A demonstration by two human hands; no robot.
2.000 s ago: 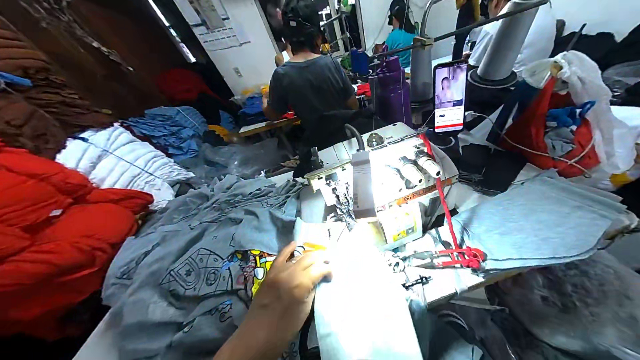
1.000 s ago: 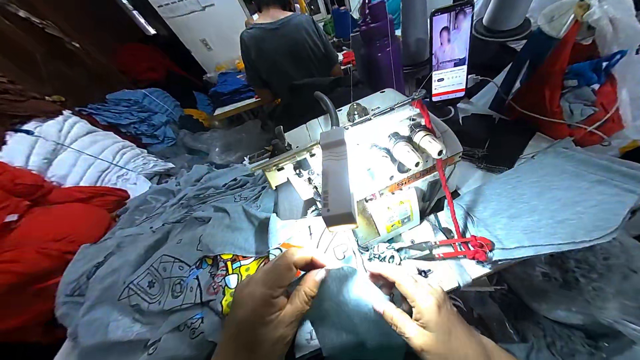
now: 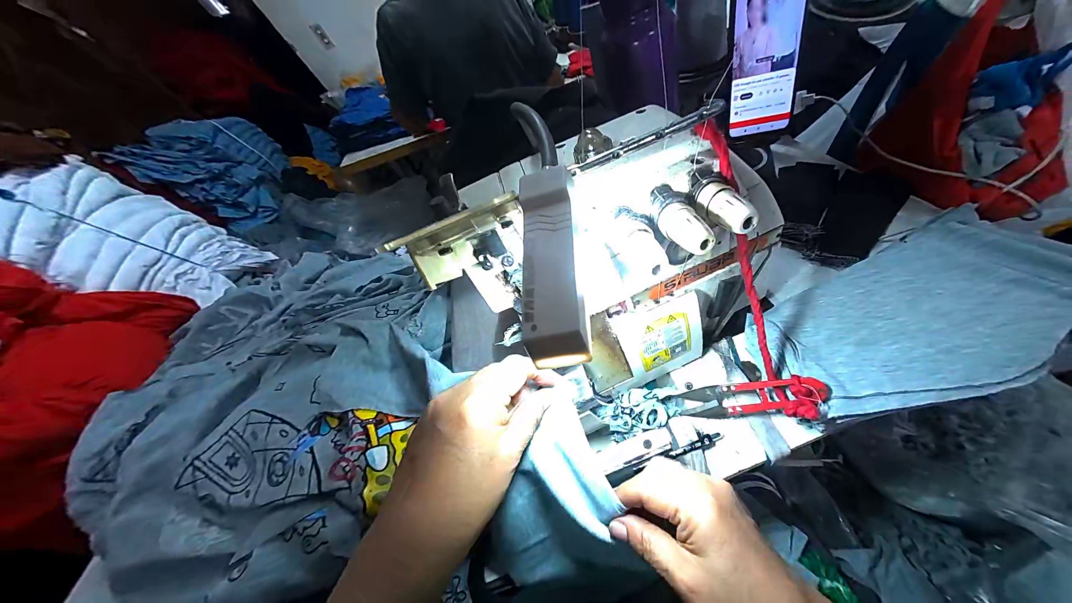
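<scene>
Just below the lamp of an overlock sewing machine (image 3: 620,251), my left hand (image 3: 473,444) pinches the upper edge of a blue-grey knit fabric piece (image 3: 544,519). Lower and to the right, my right hand (image 3: 695,528) grips the same piece's edge between thumb and fingers. The edge is stretched between both hands. A grey printed garment (image 3: 251,435) with a yellow cartoon figure lies left of my left hand. Thread snips with red-wrapped handles (image 3: 754,398) rest on the machine bed among thread scraps. The needle area is hidden behind the lamp and my left hand.
More blue-grey fabric (image 3: 930,310) lies on the table at the right. A phone (image 3: 764,67) stands behind the machine. Red (image 3: 84,394) and white (image 3: 126,226) quilted garments are piled at the left. A person in a dark shirt (image 3: 465,59) sits beyond. Clear plastic (image 3: 946,452) lies lower right.
My right hand, not in view two seconds ago, now holds the fabric and sits lower than one second ago. The white piece under my left hand in the earliest frame no longer shows there. The view has moved closer.
</scene>
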